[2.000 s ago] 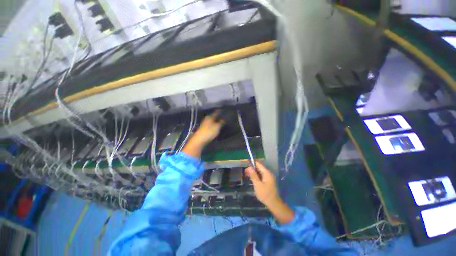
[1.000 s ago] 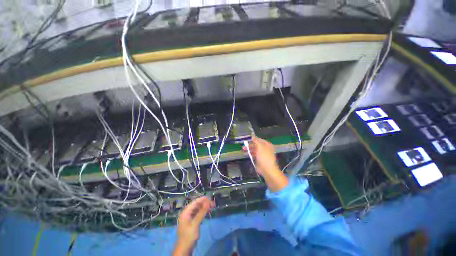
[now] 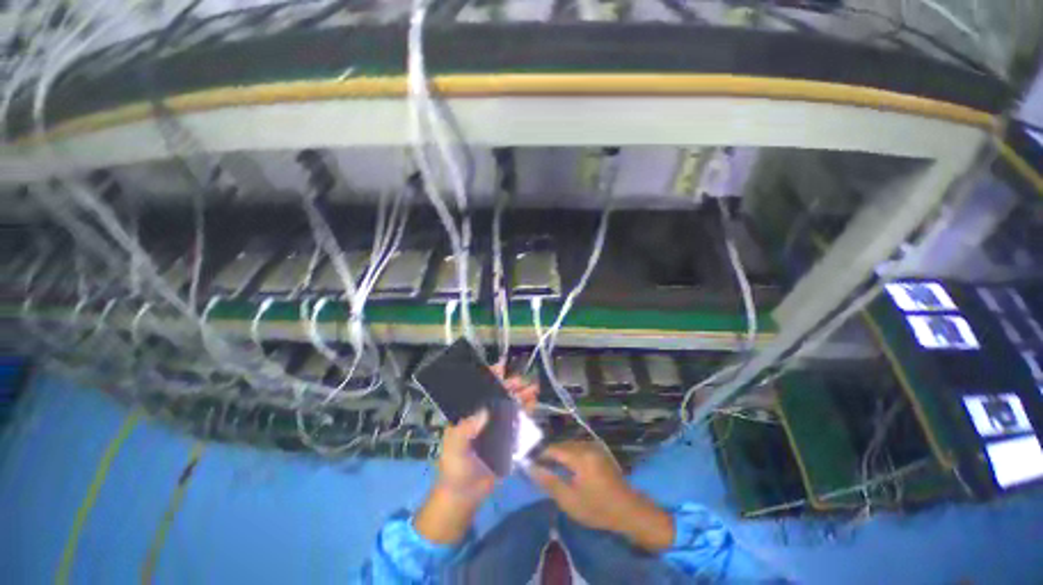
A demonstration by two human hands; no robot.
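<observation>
A smartphone [image 3: 463, 391] with a dark, glossy face is held tilted in front of the shelf edge, with a bright glare at its lower right end. My left hand [image 3: 463, 457] grips it from below and around its side, fingers showing beyond its right edge. My right hand [image 3: 589, 486] is at the phone's lower short edge, fingertips bent and close together. Whether they pinch a plug or the phone is too blurred to tell. A white charging cable [image 3: 557, 377] hangs from the shelf towards my right hand; its end is hidden.
Racked phones [image 3: 534, 272] lie on the green-edged rack shelf [image 3: 641, 317], with white cords looping over its front. A thick cord bundle hangs centrally. A pale post [image 3: 852, 269] stands at the right. Beyond it, lit-screen phones [image 3: 942, 331] lie on a neighbouring rack. The floor [image 3: 252, 480] is blue.
The phone at my right hand has left the shelf and is now in my left hand. My right hand has moved down to its lower edge. The view has shifted, moving the shelf left.
</observation>
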